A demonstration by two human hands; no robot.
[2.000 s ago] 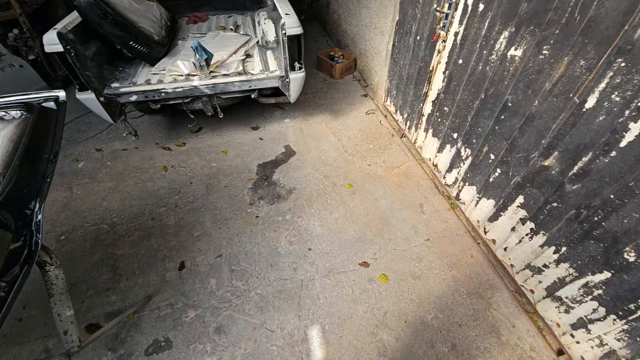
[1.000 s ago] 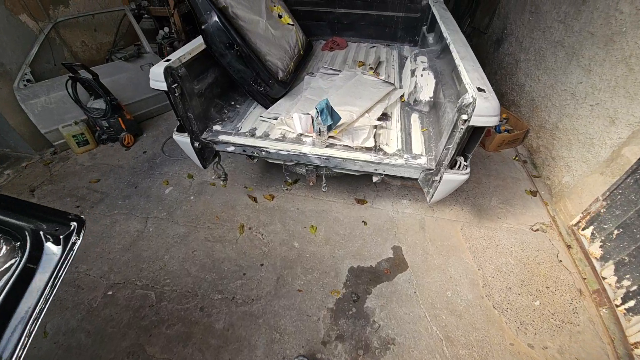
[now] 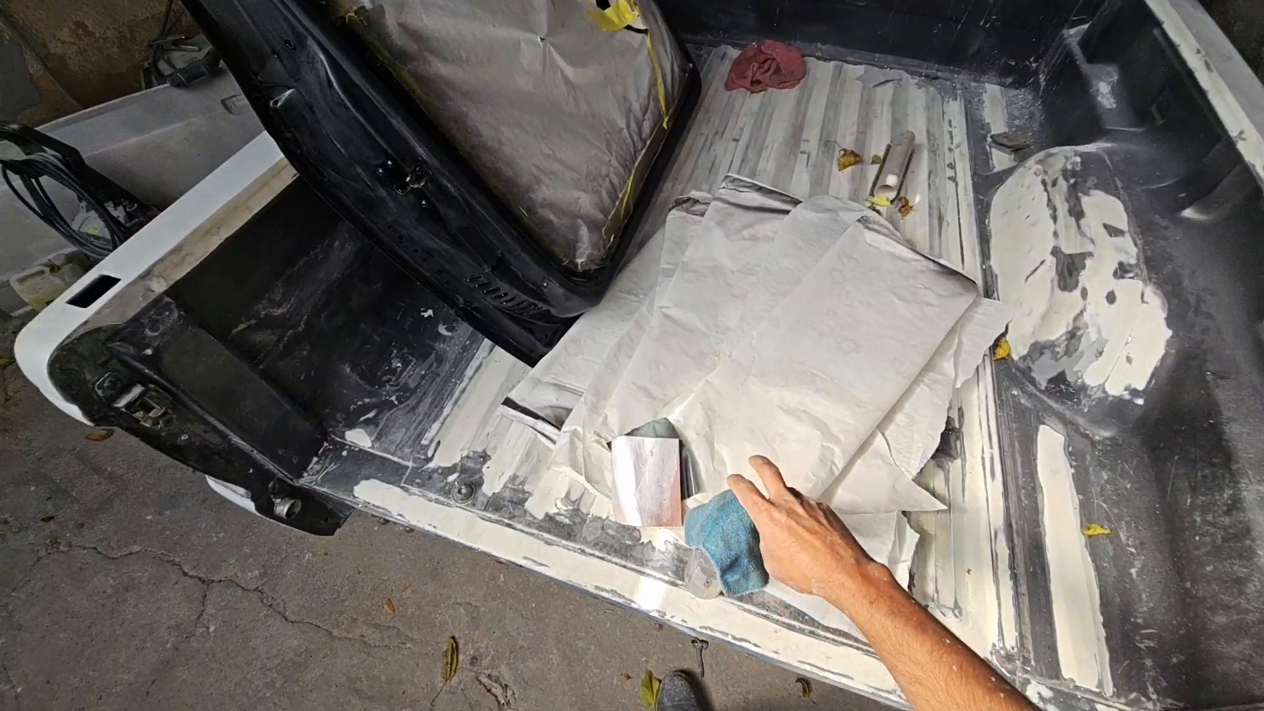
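My right hand (image 3: 795,533) reaches in from the lower right, over the rear edge of a pickup truck bed. Its fingers are at the right side of a blue cloth (image 3: 728,541); whether they grip it is hard to tell. Just left of the cloth lies a small rectangular sheet (image 3: 647,481), whitish and pinkish, with a dark grey piece partly under it. Creased sheets of masking paper (image 3: 790,326) are spread beneath and beyond the hand. My left hand is out of view.
A black vehicle door (image 3: 395,168), masked with paper, leans across the bed's left side. Further in are a red cloth (image 3: 765,66) and a small tube-like item (image 3: 894,166). The wheel arch (image 3: 1076,276) bulges at right. A shoe tip (image 3: 677,691) shows below the rear edge.
The view has moved up close to the truck bed, which was farther off before. My right hand has come into view beside the blue cloth.
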